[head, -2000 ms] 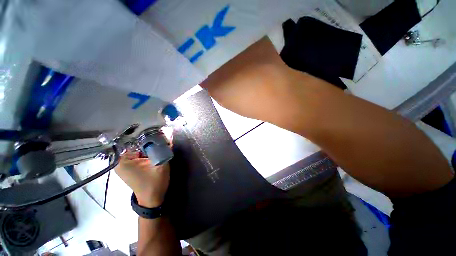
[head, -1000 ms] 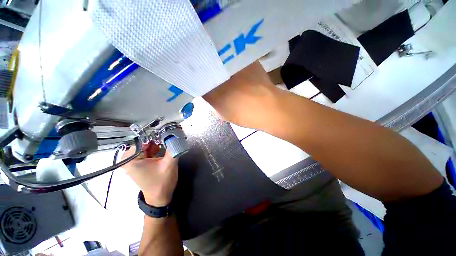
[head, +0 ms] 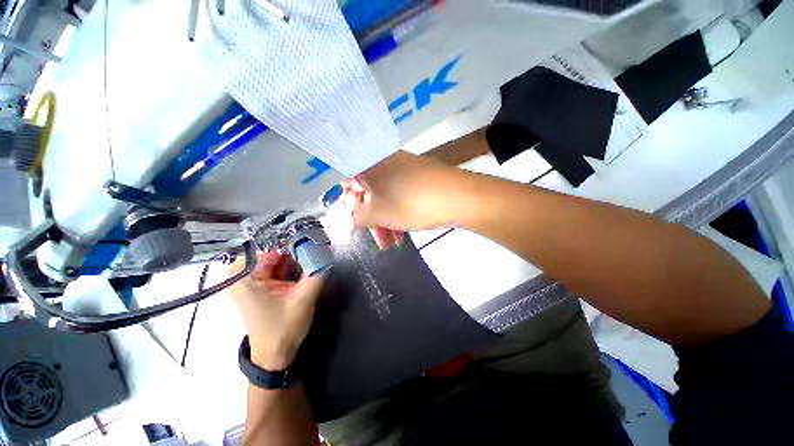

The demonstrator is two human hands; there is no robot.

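A black fabric panel (head: 392,322) with white chalk marks hangs from the needle area over the table's front edge to my lap. The white sewing machine (head: 287,144) with blue lettering stands above it. My left hand (head: 279,300), with a dark wristband, is at the needle area, its fingers partly hidden behind the machine's metal parts and grey knob (head: 311,253); its grip cannot be made out. My right hand (head: 379,205) is right of the needle, its fingertips on the upper part of the panel under bright light. The needle itself is hidden.
Black fabric pieces (head: 557,113) lie on a printed paper pattern (head: 622,139) at the upper right. Another black piece (head: 666,74) and a small metal item (head: 699,98) lie beside them. A measuring scale (head: 522,307) runs along the front edge. A grey motor box (head: 52,383) is lower left.
My right hand has come out from behind the white strip and machine head, and its fingers now show on the panel. My left hand stays near the needle. The head view has shifted.
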